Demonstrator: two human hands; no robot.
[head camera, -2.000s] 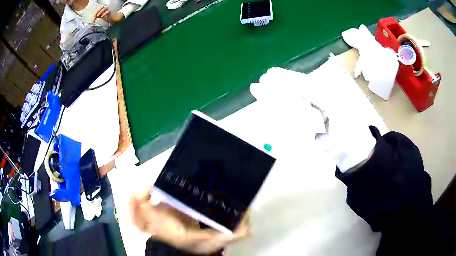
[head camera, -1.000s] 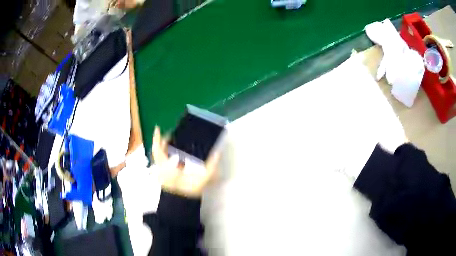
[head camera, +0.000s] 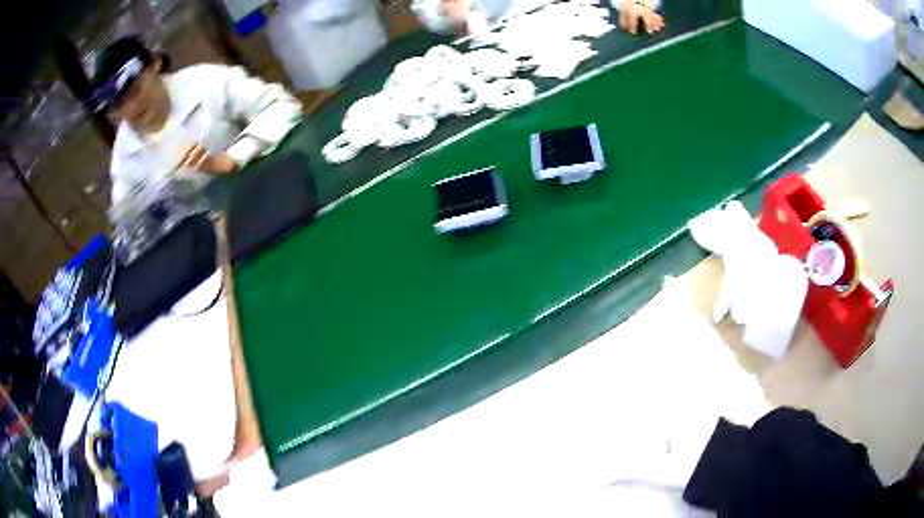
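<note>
Two display units with dark screens and pale edges sit on the green belt (head camera: 395, 324). One display unit (head camera: 470, 200) is nearer and to the left; the other display unit (head camera: 567, 152) is a little farther and to the right. They do not touch. The white work cover (head camera: 567, 405) lies in front of the belt. My left hand is out of the picture. My right arm shows as a black sleeve (head camera: 785, 467) at the bottom right. White at its cuff blends into the cover, so my right hand's shape and hold cannot be told.
A red tape dispenser (head camera: 826, 268) stands right beside a white cloth (head camera: 755, 278). A blue dispenser (head camera: 132, 455) is at lower left. White coils (head camera: 436, 96) lie across the belt. A coworker (head camera: 187, 132) sits at upper left; another person's hands show at the top. A white box (head camera: 831, 35) is upper right.
The display unit from my left hand is now on the belt beside the other one. My left hand has left the picture. The view has tilted up, showing the coils and coworkers.
</note>
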